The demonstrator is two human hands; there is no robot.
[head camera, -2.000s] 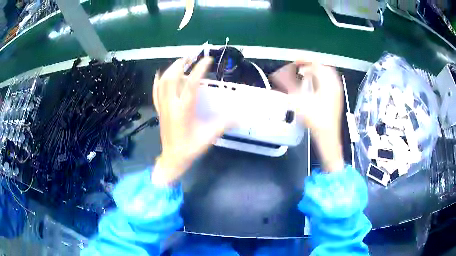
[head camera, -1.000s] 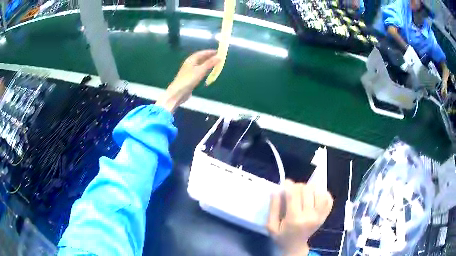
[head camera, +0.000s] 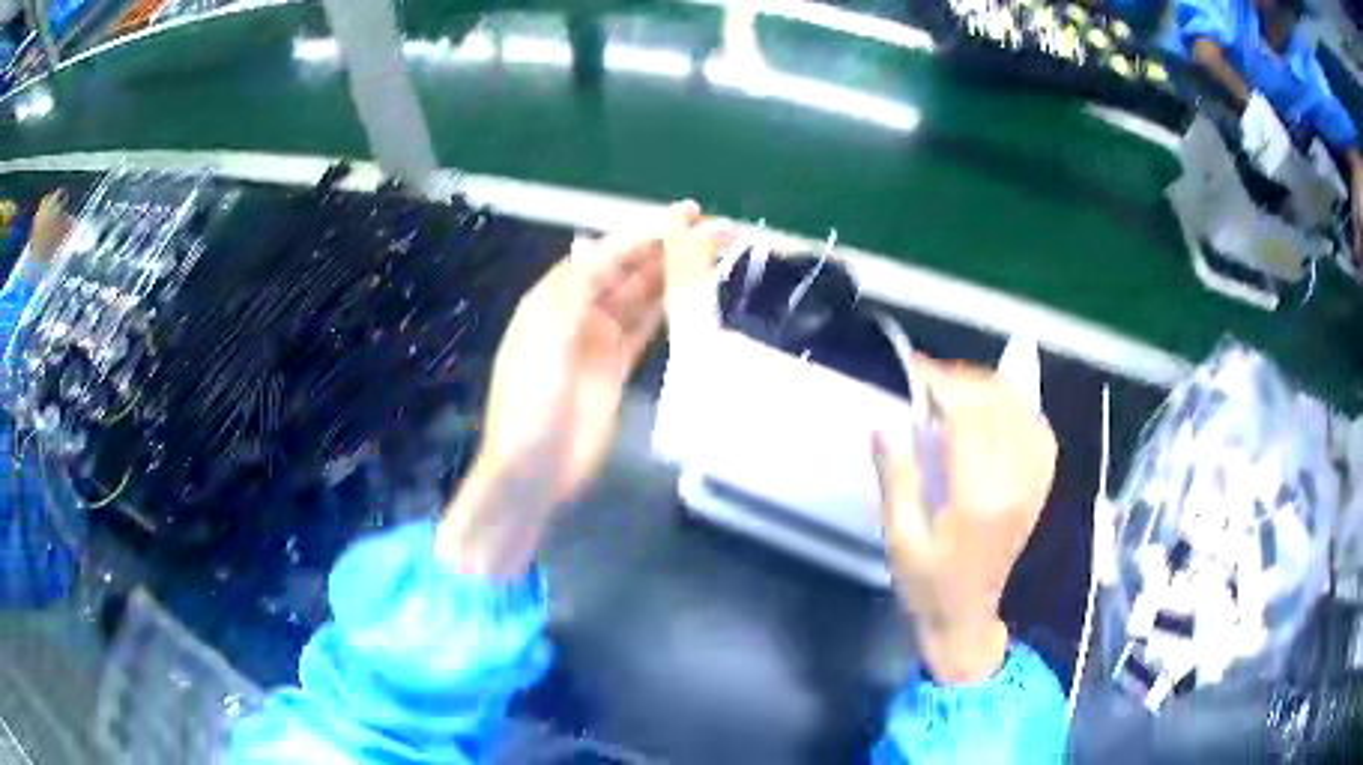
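A white housing (head camera: 785, 426) with a black interior stands tilted on the dark bench, its open side away from me. A black round part (head camera: 792, 299) and thin white leads show inside. My right hand (head camera: 972, 493) grips its right end, and a white pointed piece (head camera: 1021, 374) sticks up behind that hand. My left hand (head camera: 576, 351) is at the housing's left end, fingers raised to its top corner. It is blurred; a pale narrow shape beside the fingertips may be a strip or a finger, and its hold cannot be made out.
A heap of black cables (head camera: 284, 314) lies left, with clear trays (head camera: 112, 284) beyond. A clear bag of white panels (head camera: 1226, 538) lies right. A green conveyor (head camera: 598, 135) with a pale metal edge runs behind. A person in blue handles another housing (head camera: 1233, 209) at upper right.
My left hand has come back from the pale strip over the conveyor to the housing's left end. My right hand has stayed on the right end. The view has shifted.
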